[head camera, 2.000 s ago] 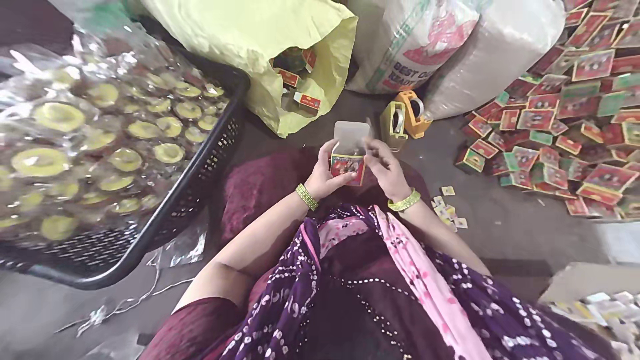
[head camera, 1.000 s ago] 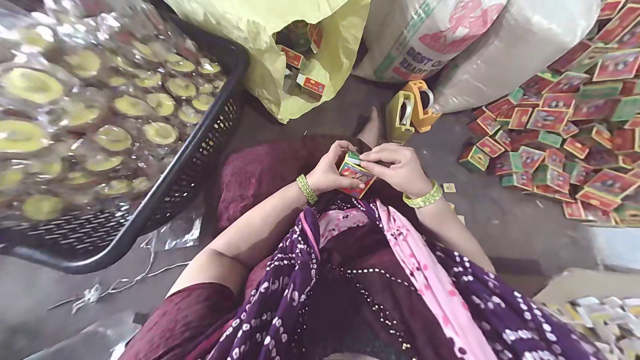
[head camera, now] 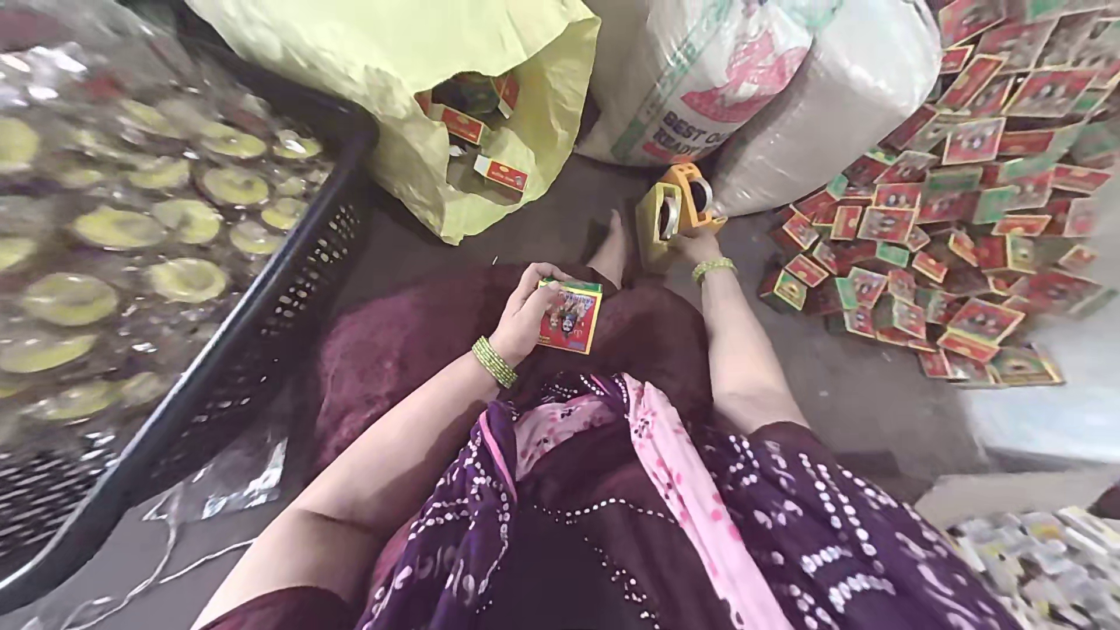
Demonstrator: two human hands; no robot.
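My left hand [head camera: 525,312] holds a small red and green printed cardboard box [head camera: 570,319] above my lap, its lid end closed. My right hand [head camera: 696,247] reaches to the near end of the tape dispensers on the floor, one yellow [head camera: 650,229] and one orange [head camera: 691,188], standing side by side with tape rolls in them. The fingers of that hand are partly hidden by the dispensers, so their grip cannot be told.
A black plastic basket [head camera: 262,315] of wrapped round yellow-topped items stands at left. A yellow sack [head camera: 394,149] with small boxes inside and white sacks [head camera: 822,96] stand ahead. Many red and green boxes [head camera: 892,223] are heaped at right. A container of small packets [head camera: 1041,560] sits lower right.
The box's raised flap, seen two seconds ago, is now down. My right hand has left the box and moved forward and right to the tape dispensers. My left hand keeps the box.
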